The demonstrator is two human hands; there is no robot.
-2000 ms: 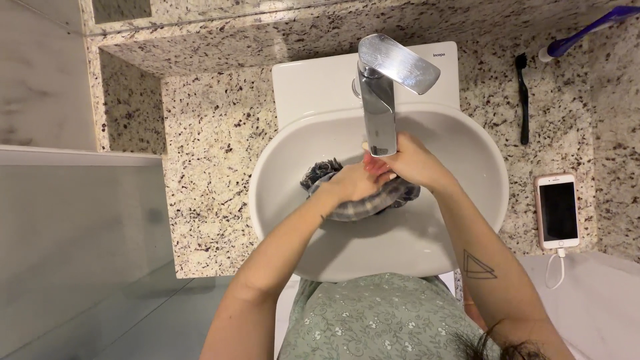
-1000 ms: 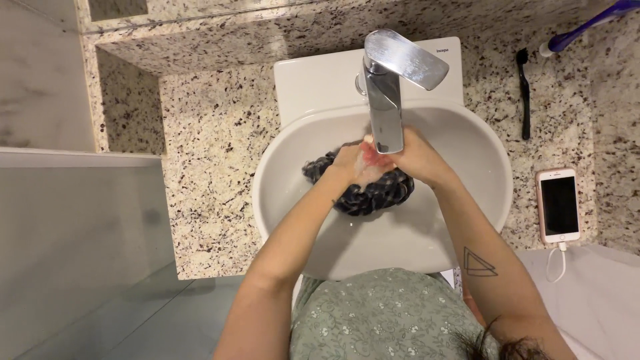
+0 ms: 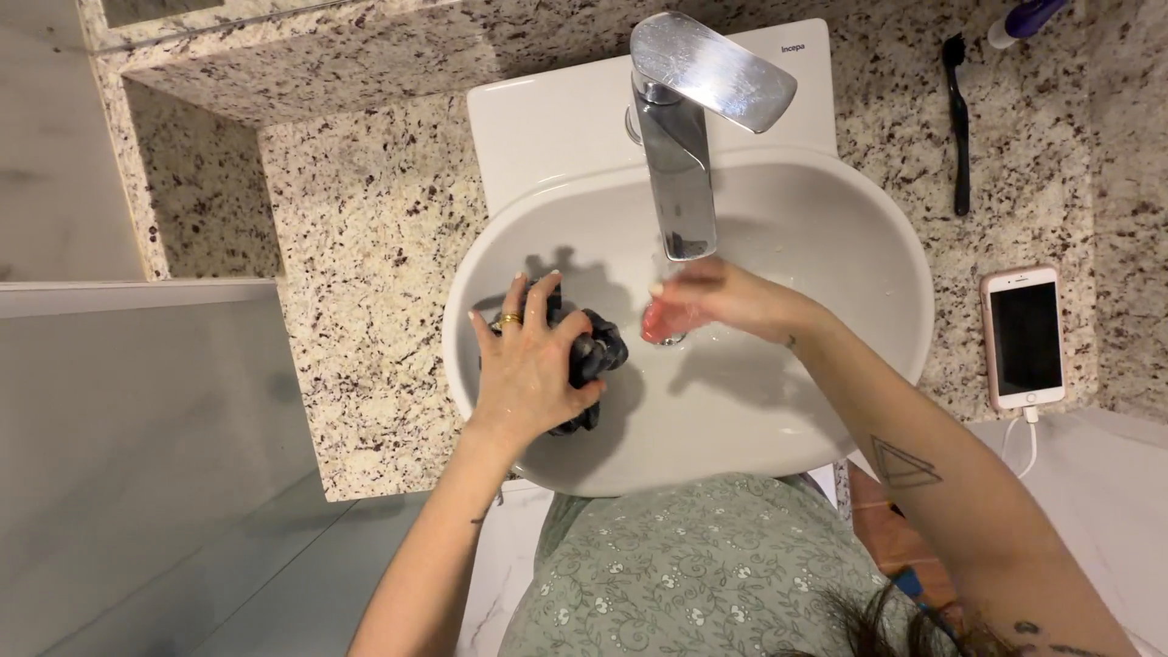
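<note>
A dark, wet, bunched cloth (image 3: 598, 351) lies at the left side of the white ceramic basin (image 3: 657, 456). My left hand (image 3: 534, 360), with a ring on one finger, rests over it from above, its fingers spread and curled at the cloth's edges. Below the spout of the chrome faucet (image 3: 680, 173) is my right hand (image 3: 721, 297), which holds a translucent red bar of soap (image 3: 675, 315) near the drain. The soap's outline is partly blurred by water.
On the speckled granite counter (image 3: 374, 274) to the right lie a black toothbrush (image 3: 958, 128) and a phone (image 3: 1026, 338) with a white cable (image 3: 1031, 447). A purple and white object (image 3: 1022, 23) is in the top right corner. A frosted glass panel (image 3: 146, 438) stands at the left.
Both hands were together under the faucet over the cloth. My left hand and the cloth have moved to the left side of the basin, and my right hand is now apart from them.
</note>
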